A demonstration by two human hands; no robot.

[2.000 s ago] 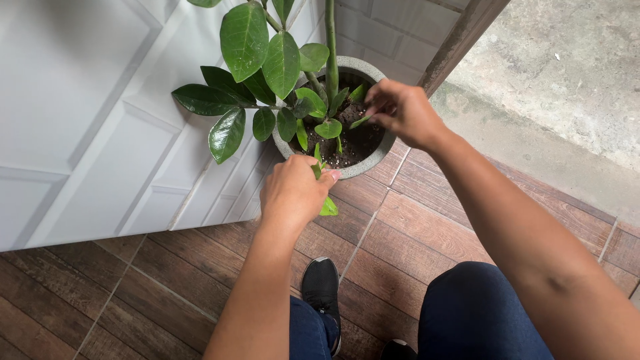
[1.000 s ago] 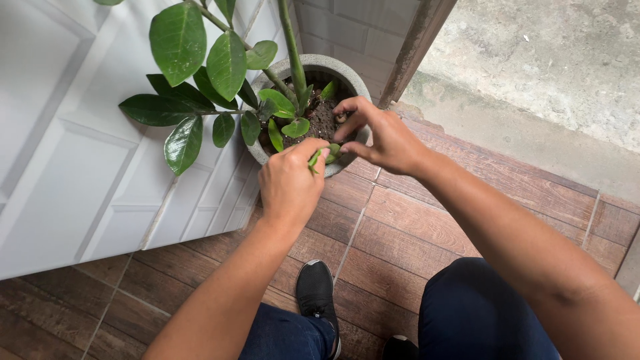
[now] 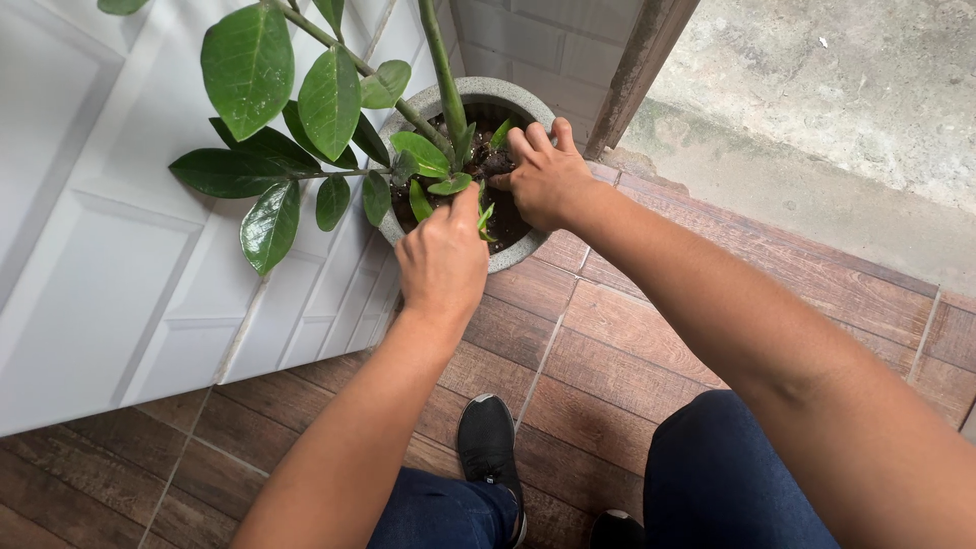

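A ZZ plant with glossy green leaves (image 3: 330, 103) and thick stems stands in a round speckled grey pot (image 3: 503, 90) of dark soil (image 3: 507, 221). Over the pot's near rim, my left hand (image 3: 446, 255) has a small green leaf cutting (image 3: 486, 217) at its fingers, and its fingertips are low among the leaves by the stem base. My right hand (image 3: 545, 179) reaches over the right rim, with its index finger and thumb down at the soil and the other fingers curled; whether it pinches anything is hidden. A small upright leaf (image 3: 500, 134) stands in the soil just behind it.
White tiled wall (image 3: 137, 252) rises close at the left and behind the pot. A worn door frame edge (image 3: 640, 72) stands at the back right, beside rough concrete (image 3: 801, 99). Wood-look floor tiles (image 3: 625, 335) lie below, with a black shoe (image 3: 488, 438) near the pot.
My left hand has moved from the pot's near rim in among the leaves by the stem. My right hand was close to it one second ago and is now apart, down at the soil.
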